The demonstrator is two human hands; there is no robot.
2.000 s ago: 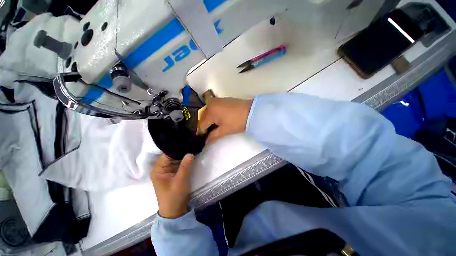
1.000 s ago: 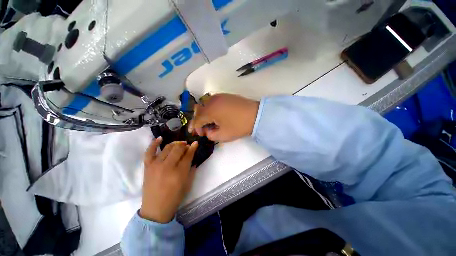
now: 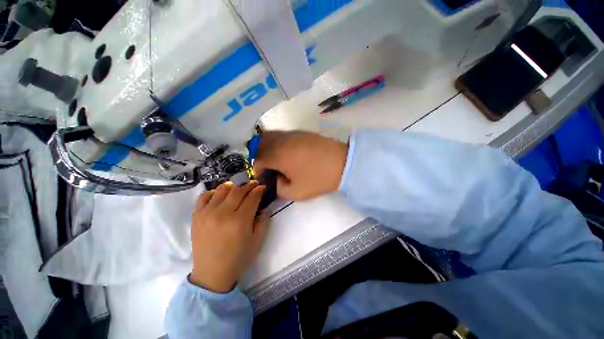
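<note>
The black fabric band (image 3: 267,189) lies between my two hands, just in front of the presser foot area of the sewing machine (image 3: 199,83); most of it is hidden under my fingers. My left hand (image 3: 227,228) lies over the band with its fingertips close to the needle area. My right hand (image 3: 301,164) pinches the band from the right, its fingers bent beside the blue attachment (image 3: 252,145). The white garment panel (image 3: 132,232) spreads to the left of my left hand. The needle tip and the foot are hidden.
A chrome bar (image 3: 99,180) curves left of the needle. Pink and blue slim tools (image 3: 352,93) lie on the machine bed. A smartphone (image 3: 506,73) lies at the right. White-and-black garment pieces (image 3: 20,218) are heaped at far left. A measuring tape (image 3: 318,265) runs along the table's front edge.
My left hand has moved from the band's lower edge to on top of it, near the needle. The black band shows much less now. My right hand stays at the right of the foot.
</note>
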